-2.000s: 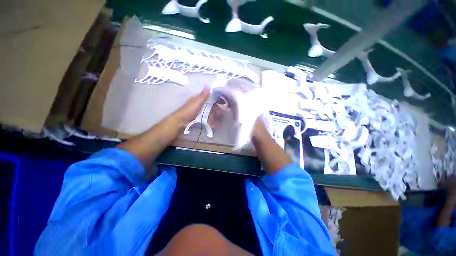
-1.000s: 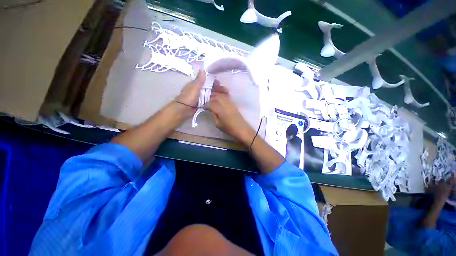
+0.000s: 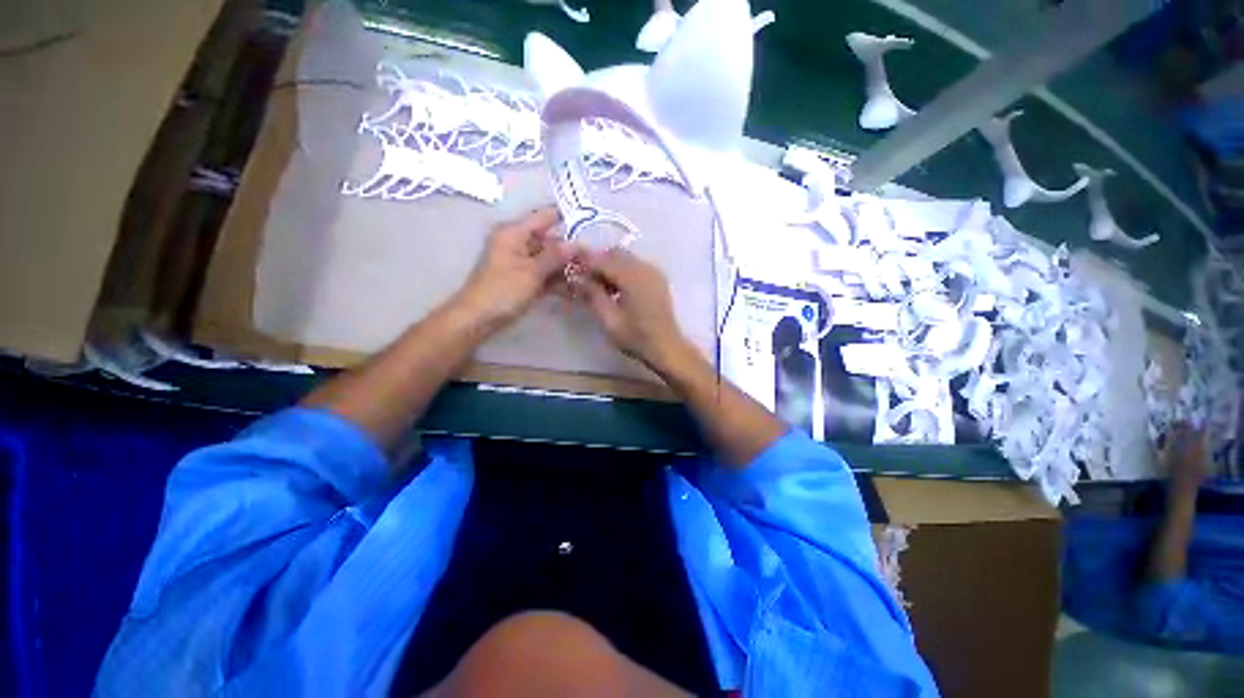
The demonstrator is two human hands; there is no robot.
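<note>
A white cat-ear headband [image 3: 703, 89] lies across the mat's upper edge, ears up, its pinkish inner side facing me. A white forked yoke [image 3: 609, 222] shows at its near left end. My left hand [image 3: 519, 266] is at that end, fingertips closed against the yoke's lower edge. My right hand [image 3: 629, 303] is just right of it, fingers bent and fingertips meeting the left ones. Something tiny between the fingertips is too blurred to name. Loose white yokes [image 3: 443, 130] lie in rows on the pale mat [image 3: 341, 266], partly behind the headband.
A heap of white curved parts [image 3: 1044, 355] lies at right, beside a printed sheet [image 3: 774, 357]. A green conveyor [image 3: 805, 102] with spaced headbands runs behind, crossed by a grey post [image 3: 996, 102]. Cardboard layers [image 3: 102, 177] stand at left, an open carton [image 3: 975, 580] below right. Another person's arm [image 3: 1176, 518] shows at far right.
The headband has moved up and slightly left, and its ears now stand out clearly. My hands have come together at its near left end. The wire across my wrists no longer shows there.
</note>
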